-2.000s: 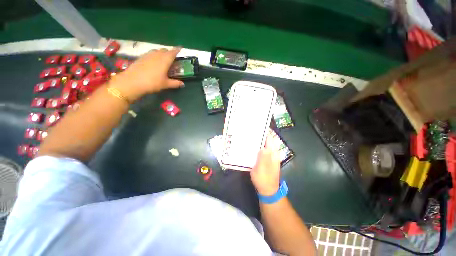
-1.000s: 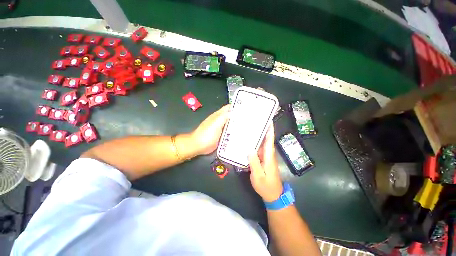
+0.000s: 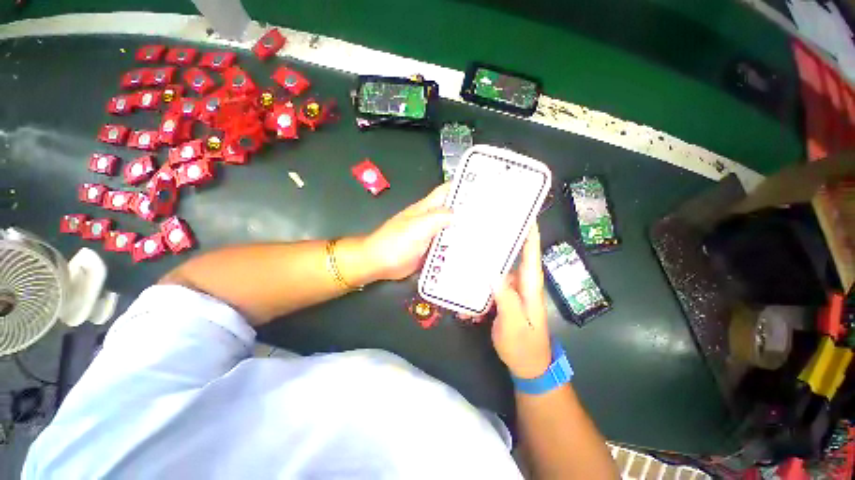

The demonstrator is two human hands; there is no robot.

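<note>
A large smartphone (image 3: 486, 230) in a pale case shows a bright white page. My left hand (image 3: 410, 234) holds its left side and my right hand (image 3: 520, 314) holds its lower right side. Device board assemblies lie around it: one (image 3: 457, 148) partly hidden behind its top, two on the right (image 3: 592, 214) (image 3: 576, 283), and two at the rail (image 3: 395, 99) (image 3: 504, 88). A red component (image 3: 371, 177) lies alone left of the phone. Another with a yellow centre (image 3: 425, 310) lies below the phone, partly covered.
Many red components (image 3: 187, 150) are piled and lined up at the left. A white fan (image 3: 28, 291) stands at the lower left. A pale rail (image 3: 637, 155) borders the green conveyor (image 3: 609, 66). At the right are a dark speckled plate (image 3: 689, 281), a tan roll (image 3: 759, 336) and a yellow block (image 3: 827, 366).
My left hand has left the board assembly at the rail and now holds the phone with my right hand. The view has shifted, and two board assemblies right of the phone are more exposed.
</note>
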